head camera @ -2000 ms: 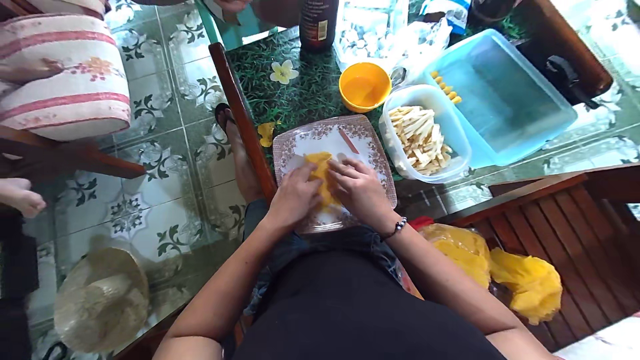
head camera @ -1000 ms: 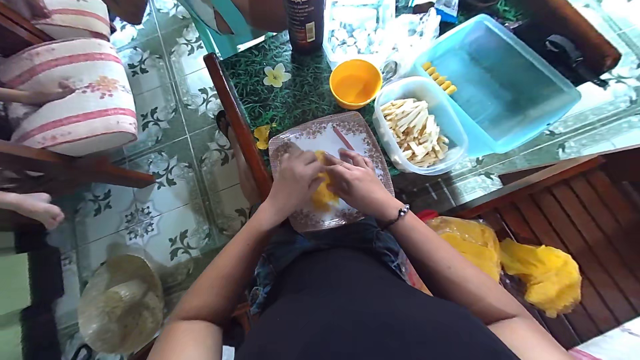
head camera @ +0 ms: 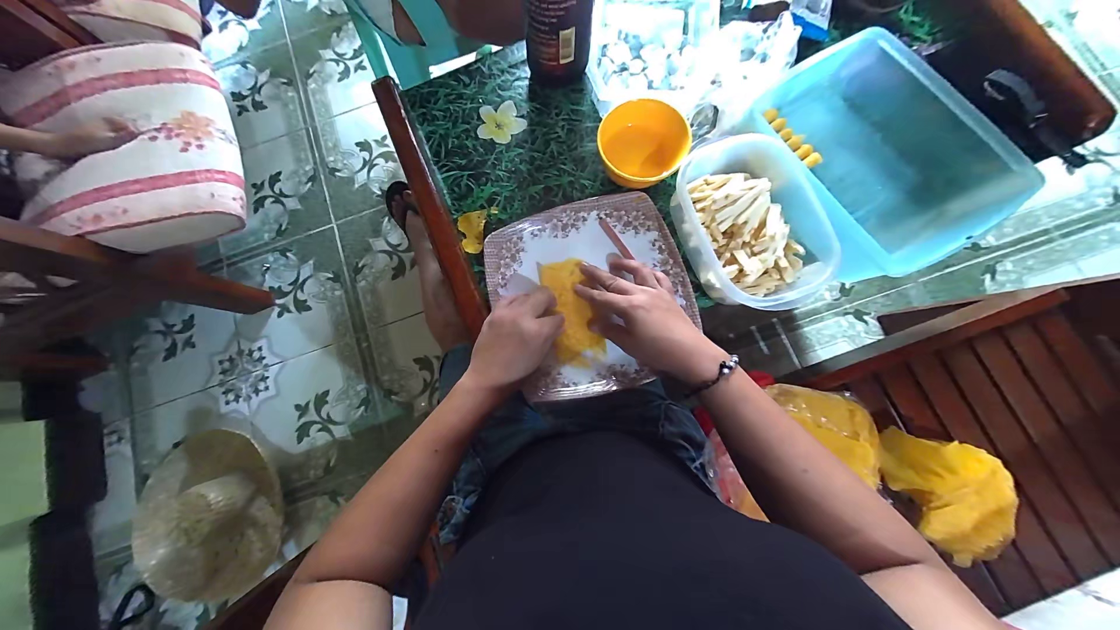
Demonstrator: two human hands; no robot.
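Note:
A square patterned plate [head camera: 547,229] lies at the table's edge in front of me, with a flat yellow sheet of food [head camera: 569,302] on it. My left hand [head camera: 516,337] rests on the sheet's left side, fingers bent; whether it pinches the edge is unclear. Over the right side, my right hand [head camera: 639,306] touches the sheet with spread fingers. A thin brownish stick [head camera: 616,238] lies on the plate beyond my right hand. To the right, a clear plastic tub [head camera: 827,254] holds pale cut strips [head camera: 744,232]. An orange bowl [head camera: 643,144] stands behind the plate.
A blue plastic container [head camera: 927,166] holds several small yellow rolls [head camera: 792,138]. A dark bottle [head camera: 557,39] and a clear tray [head camera: 652,52] stand at the back. Yellow material in plastic [head camera: 822,429] lies on the slatted wooden bench [head camera: 1006,367]. Another person's hand [head camera: 101,136] is at far left.
My fingers have shifted on the yellow sheet. More of the sheet shows between my hands now than one second ago.

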